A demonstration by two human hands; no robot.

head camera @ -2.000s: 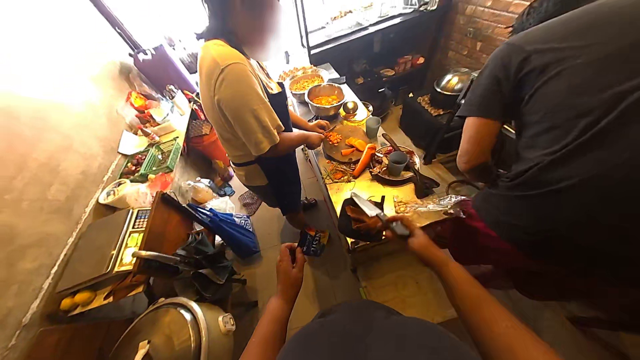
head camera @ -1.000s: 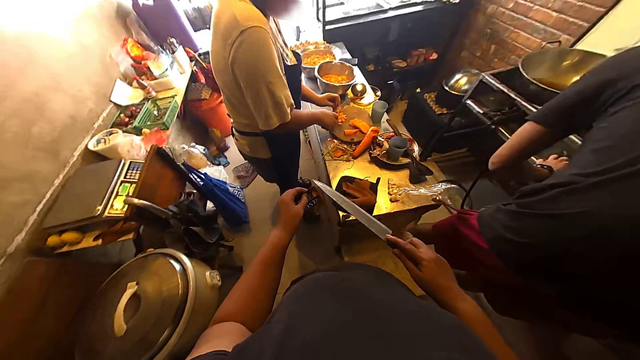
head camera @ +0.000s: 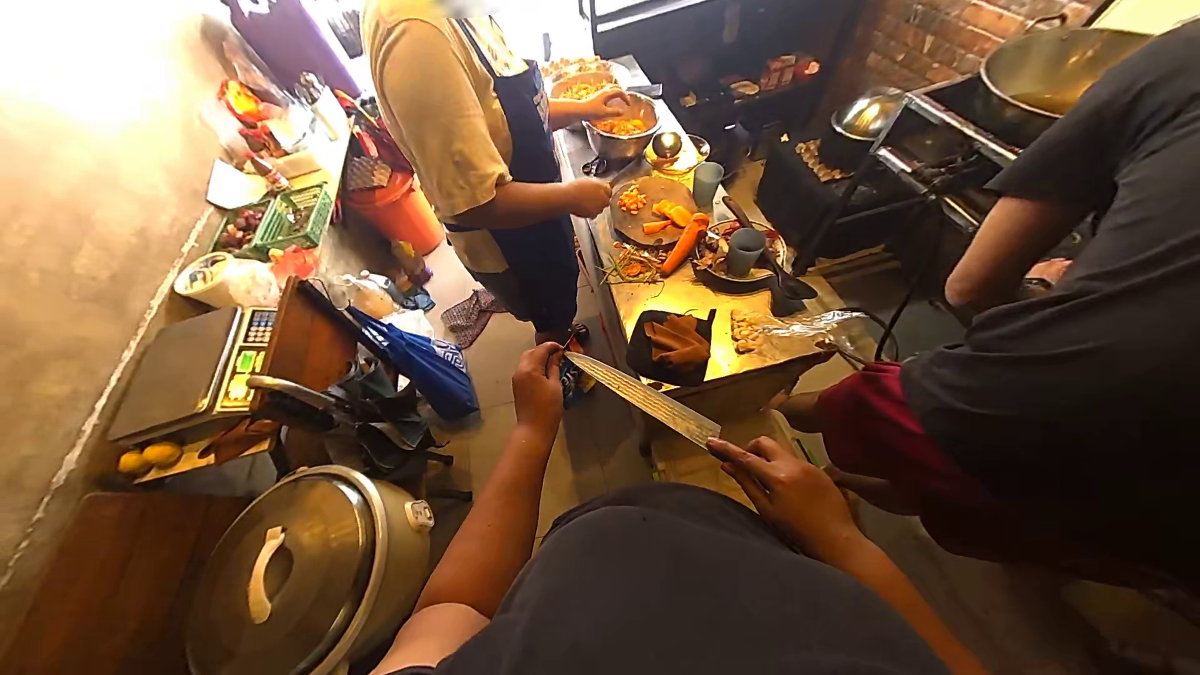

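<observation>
My right hand (head camera: 783, 483) grips a kitchen knife (head camera: 647, 398), its long blade pointing up and left across my front. At the blade's tip is my left hand (head camera: 539, 384), fingers closed around a small dark item, mostly hidden, with a packet bearing writing just beyond. Past the knife, a black bag or container (head camera: 670, 347) with a brown cloth-like thing rests at the table's near end. Beside it lie peeled pale pieces (head camera: 747, 330) and clear plastic wrap (head camera: 825, 323). Farther back, a round cutting board (head camera: 647, 228) holds cut orange vegetables, and a whole carrot (head camera: 685, 244) lies against its edge.
A person in an apron (head camera: 525, 122) stands left of the table (head camera: 623, 300); another in dark clothes (head camera: 1059, 309) is close at right. A large lidded pot (head camera: 309, 572), a digital scale (head camera: 187, 370) and a blue bag (head camera: 422, 361) are at left. A large pan (head camera: 1050, 75) sits at upper right.
The knife, earlier tilted over the black container, now spans between my hands, its tip by my left hand. The aproned person's one hand has moved from the board to a bowl.
</observation>
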